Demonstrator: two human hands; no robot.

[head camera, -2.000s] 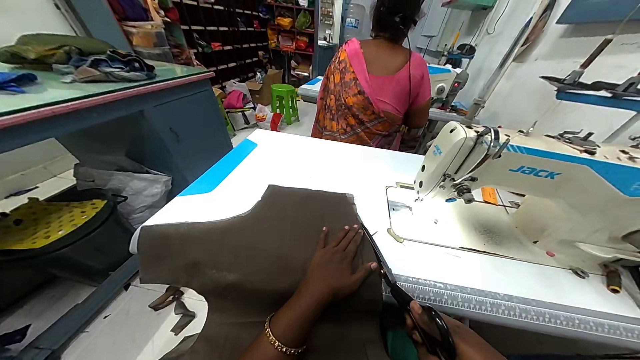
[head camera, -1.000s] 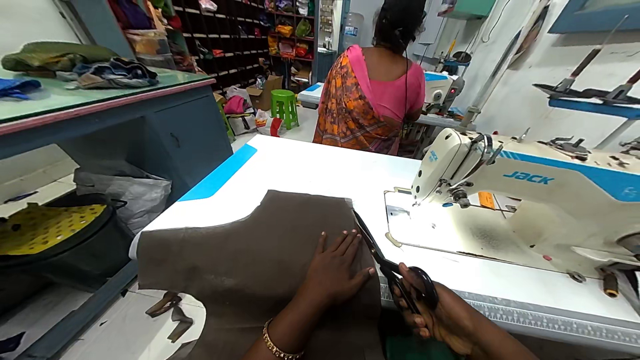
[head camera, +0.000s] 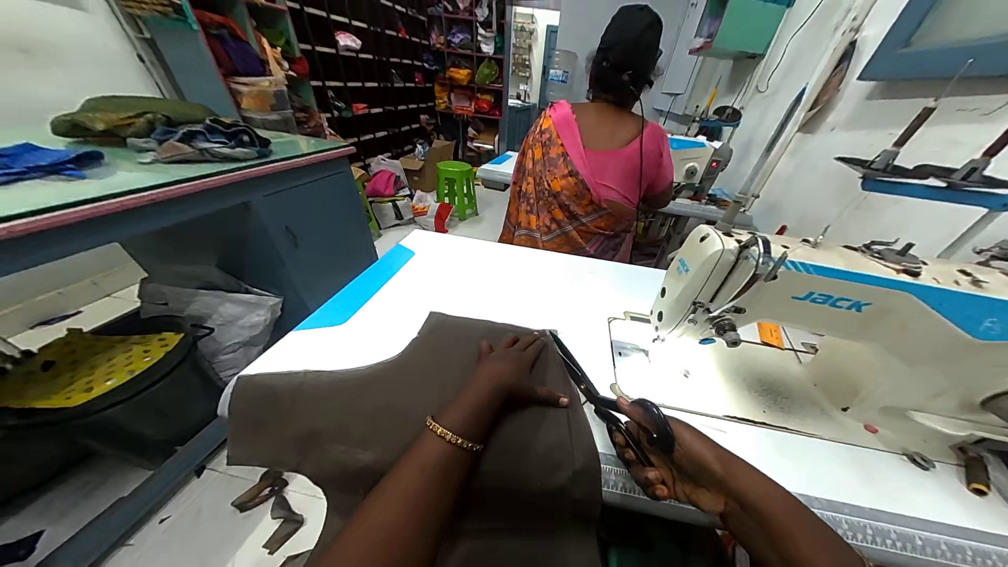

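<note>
A cut piece of dark brown fabric (head camera: 354, 417) lies over the white sewing table (head camera: 504, 276) and hangs past its front edge. My left hand (head camera: 516, 370) rests flat on the fabric near its upper right corner, fingers spread, holding nothing. In my right hand (head camera: 661, 461) are black-handled scissors (head camera: 587, 384), gripped by the finger loops. Their blades point up and left along the fabric's right edge, with the tips near its top right corner. Whether cloth lies between the blades cannot be told. A Jack sewing machine (head camera: 827, 339) stands to the right of the scissors.
A measuring scale (head camera: 890, 535) runs along the table's front edge. Brown fabric scraps (head camera: 283, 520) lie at lower left. A glass-topped counter (head camera: 315, 150) with folded cloths and a black tub (head camera: 142, 417) stand left. Beyond the table, a person (head camera: 598, 165) faces away near another machine and a green stool (head camera: 457, 189).
My left hand has shifted up the fabric, toward its top right corner. My right hand and the scissors have moved up from their lower place two seconds ago.
</note>
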